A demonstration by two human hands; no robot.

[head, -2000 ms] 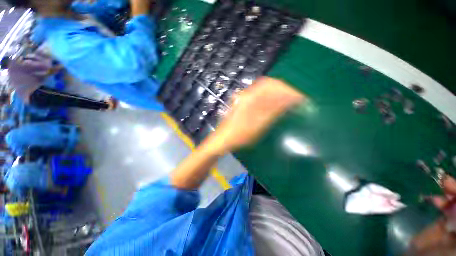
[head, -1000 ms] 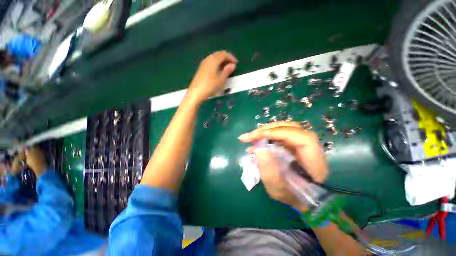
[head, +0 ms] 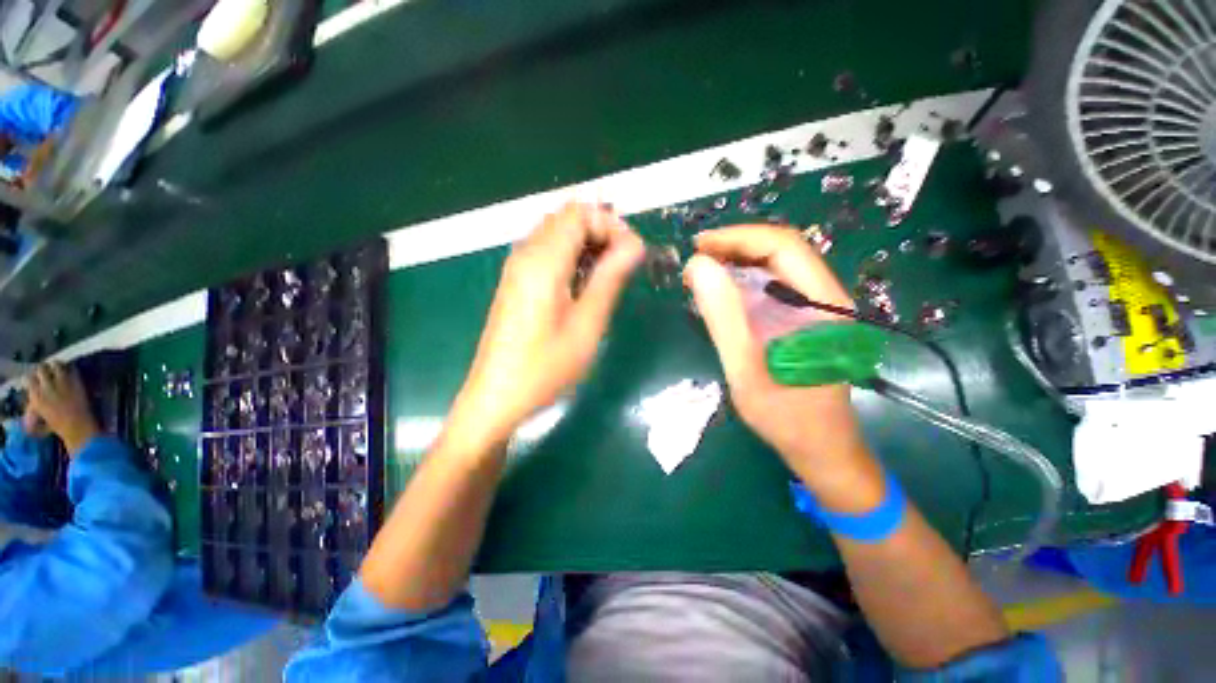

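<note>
My right hand [head: 787, 347] is closed around a dispensing syringe [head: 774, 304] with pinkish contents and a bright green cap [head: 816, 354]. The syringe's front end points up-left between the fingertips. My left hand [head: 540, 314] is just left of it over the green bench, thumb and fingers curled close together. Small dark and shiny pieces show by its fingertips, too blurred to tell if they are held. The hands are a short gap apart. A crumpled white tissue [head: 678, 424] lies below and between them.
A black compartment tray [head: 379, 400] with parts stands at left. Loose components [head: 874, 296] lie upper right near a white label [head: 910, 176]. A fan [head: 1160, 127], grey box with yellow label [head: 1136, 304], white cloth [head: 1140, 447] and red-handled tool [head: 1158, 554] are at right. Another person's hands [head: 60, 400] are far left.
The view has swung right since the first frame. Since the second, my left hand has come down from the white stripe towards my right hand, which has moved up with the syringe, off the tissue.
</note>
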